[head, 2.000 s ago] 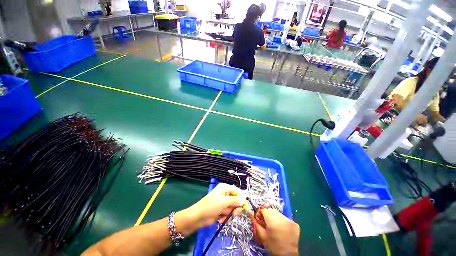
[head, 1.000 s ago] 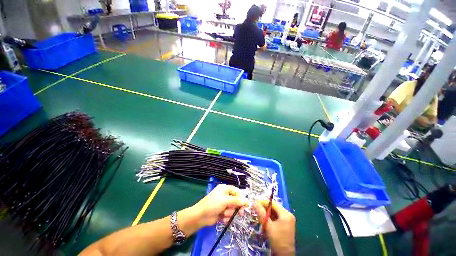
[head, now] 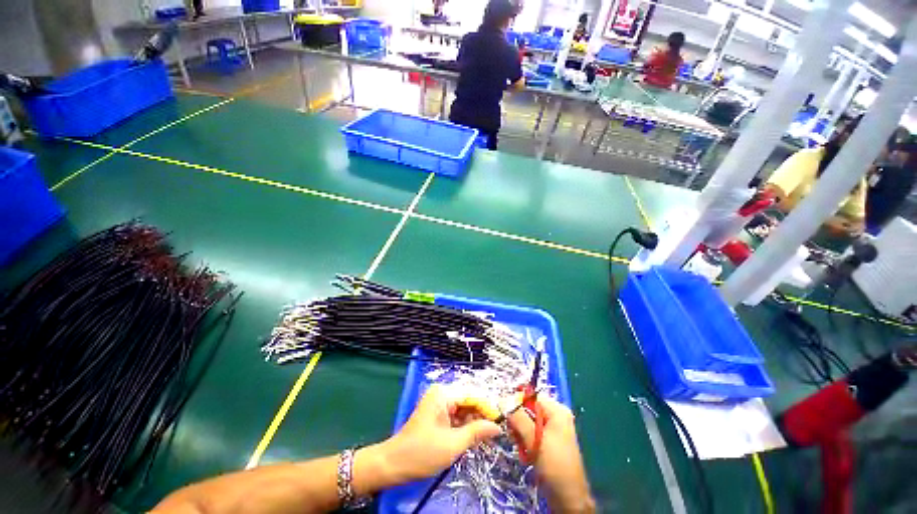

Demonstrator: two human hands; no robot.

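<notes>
My left hand holds a thin black cable, its end between thumb and forefinger over the blue scrap tray. A small yellow patch shows at the left fingertips. My right hand holds small cutters with red-orange handles, their dark tips pointing up and away. The two hands nearly touch; the fingers hide the cable end. Silvery-white shreds fill the tray. A bundle of black cables with pale tips lies across the tray's left rim, with a bright green spot on it.
A larger heap of black cables lies at far left. Blue bins stand at the left table edge. A blue tray stands across the table. At right are a deeper blue bin, white posts and a red-and-black tool. Several people are beyond.
The cutters have turned, their red handles now lower between my hands; a second ago they stood upright beside the right fingers. The left hand stays on the cable. The view has shifted slightly.
</notes>
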